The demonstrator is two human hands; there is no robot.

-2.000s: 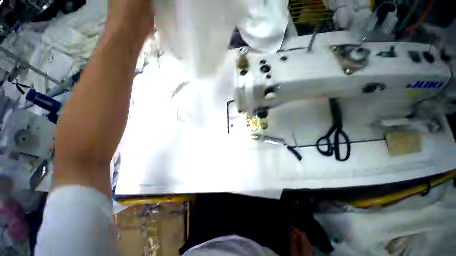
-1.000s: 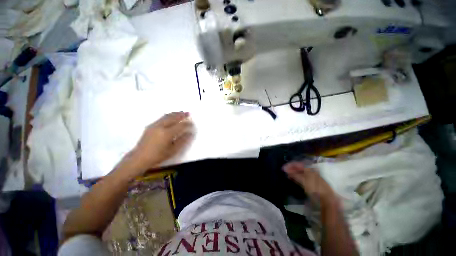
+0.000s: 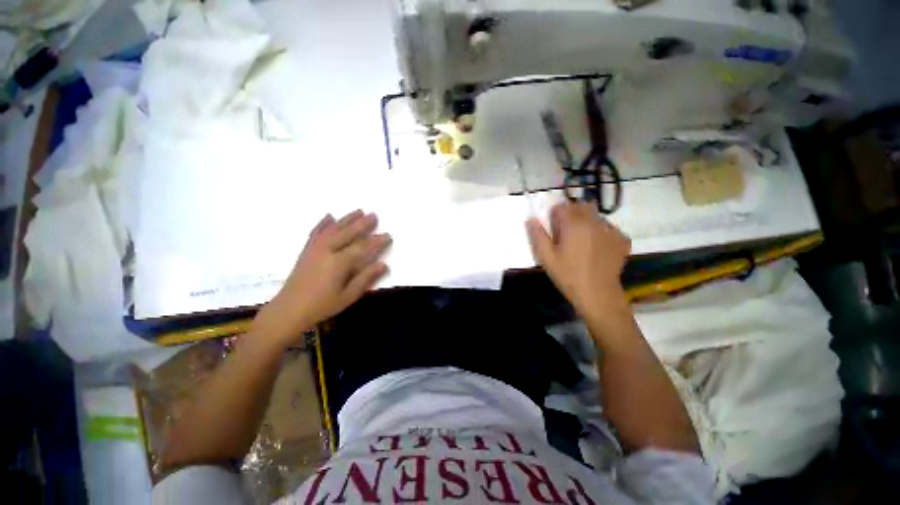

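Observation:
A white cut panel (image 3: 444,232) lies flat on the sewing table in front of the needle area (image 3: 446,146), its lower edge at the table's front edge. My left hand (image 3: 340,261) rests palm down on the white cloth, fingers a little apart. My right hand (image 3: 584,252) is at the table's front, right of the panel and just below the shears' loops; it is slightly blurred and I see nothing held in it. The black shears (image 3: 594,168) lie right of the needle, with slim silver snips (image 3: 557,138) beside them on the left.
The sewing machine arm (image 3: 572,44) spans the back. A tan block (image 3: 712,180) lies at the right. More white cloth (image 3: 202,84) lies at the back left and hangs past the left edge. A white pile (image 3: 760,365) is at lower right, a cardboard box (image 3: 291,395) below the table.
My right hand has come up from below the table edge to its front. The snips have moved from near the needle to beside the shears. My left hand stays on the cloth.

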